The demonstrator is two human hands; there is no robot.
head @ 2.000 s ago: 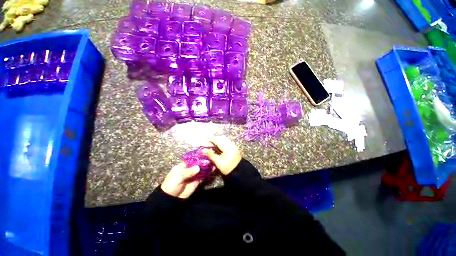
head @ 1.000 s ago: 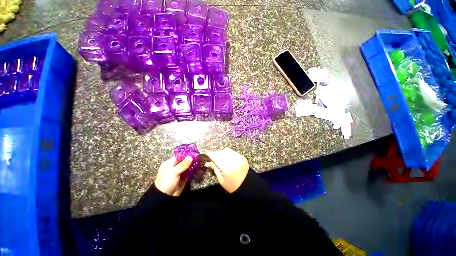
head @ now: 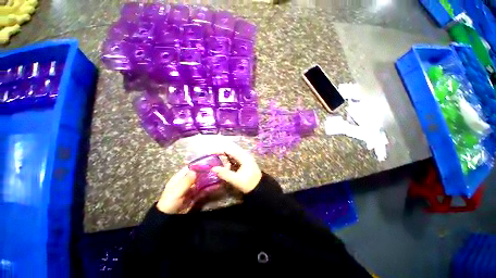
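Observation:
A clear purple moulded part [head: 206, 169] is held between both hands above the worktop's near edge. My left hand [head: 178, 191] grips its left side. My right hand [head: 242, 172] touches its right side with thumb and fingers; a small dark tool, mostly hidden, shows at the right fingers. A large block of purple parts [head: 190, 54] lies beyond the hands, with shorter rows at its near side. A heap of thin purple trimmings [head: 278, 130] lies to its right, with a single purple part [head: 305, 121] beside it.
A blue crate [head: 57, 163] with purple rows stands at left. A smartphone [head: 324, 88] and white scraps [head: 367, 122] lie on the speckled worktop [head: 125, 184]. At right, a blue crate [head: 429, 117] with green parts and film sits above a red stool [head: 446, 198]. Pale yellow parts [head: 16, 19] lie far left.
The hands have come together on the part; a second ago the right hand was apart from it. The part is now turned, its wider side showing. The camera view has shifted slightly.

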